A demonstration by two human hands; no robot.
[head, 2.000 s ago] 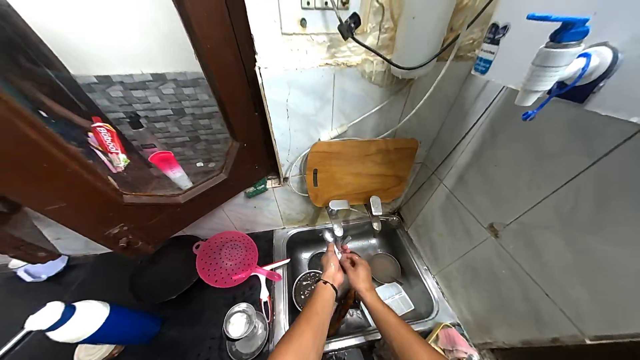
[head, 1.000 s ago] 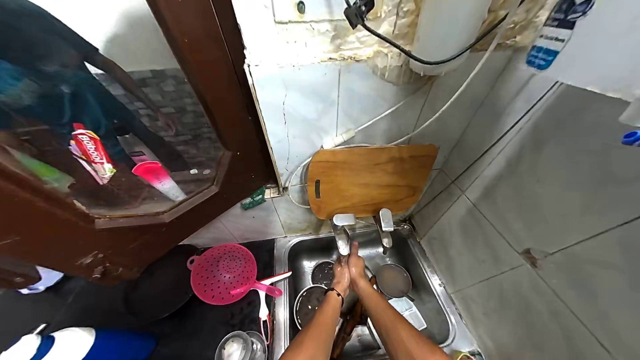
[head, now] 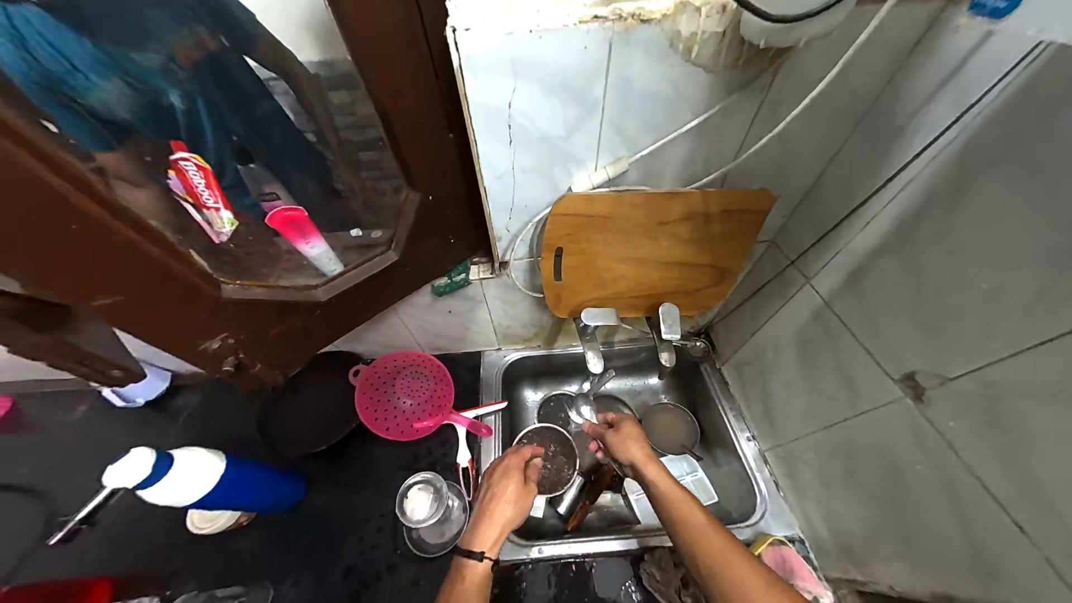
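Observation:
My left hand [head: 512, 486] is at the left side of the stainless steel sink [head: 749, 469], its fingers over the rim of a round metal pot [head: 548, 459] with murky water; whether it grips the pot cannot be told. My right hand [head: 621, 440] holds a metal spoon [head: 584, 409] over the sink's middle. Above it are two metal taps [head: 590, 347] [head: 664, 347]. A bowl of cloudy liquid [head: 670, 429] lies right of my right hand, and a clear plastic tray [head: 695, 479] is under my right forearm.
Left of the sink, a pink colander [head: 404, 395], a red-and-white knife [head: 484, 409], steel bowls [head: 421, 501], a dark pan [head: 310, 406] and a blue-and-white bottle [head: 226, 480] stand on the black counter. A wooden cutting board [head: 653, 251] leans behind the taps. A brown glazed door [head: 435, 209] is at left.
My hands were together under the tap and are now apart and nearer the sink's front. The left hand has moved to the pot; the right now visibly holds a spoon.

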